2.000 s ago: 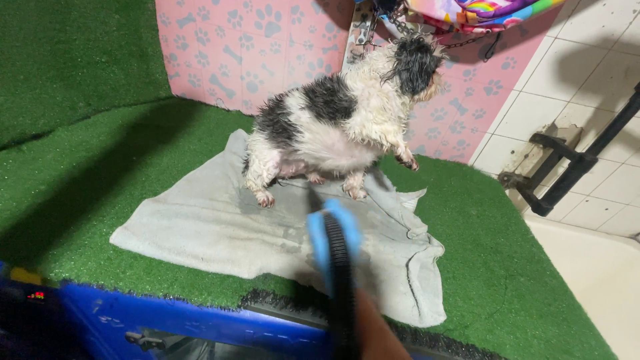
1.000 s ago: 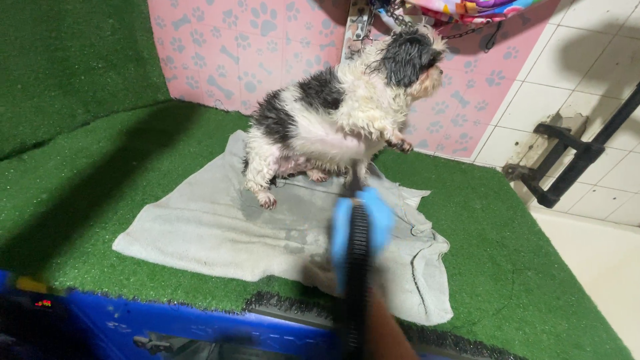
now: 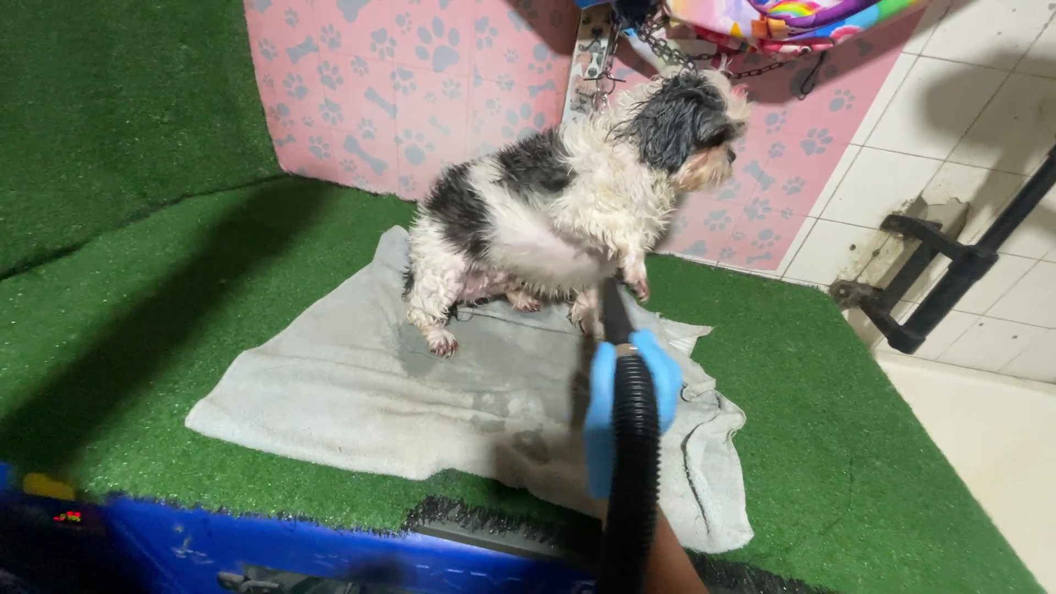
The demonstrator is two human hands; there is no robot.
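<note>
My right hand [image 3: 634, 404], in a light blue glove, is wrapped around the end of a black corrugated hose [image 3: 634, 437] with a narrow black nozzle [image 3: 614, 313]. The nozzle tip points up at the chest and belly of a small black and white dog [image 3: 528, 214], close to its front legs. Wet, clumped fur covers the dog, which stands facing right with one front paw lifted. Beneath it a crumpled grey towel [image 3: 346, 412] lies spread, with darker damp patches. My left hand is out of view.
Green artificial turf [image 3: 825, 421] covers the table and the panel at left. Behind the dog are a pink paw-print wall [image 3: 396, 99], a metal bracket [image 3: 590, 62] and a chain [image 3: 660, 41]. At right, a black jointed arm [image 3: 949, 264] is mounted on white tiles, above a pale ledge [image 3: 973, 437].
My right hand has moved right and up with the hose, bringing the nozzle from in front of the dog's belly to near its front legs. The dog has stayed standing on the towel.
</note>
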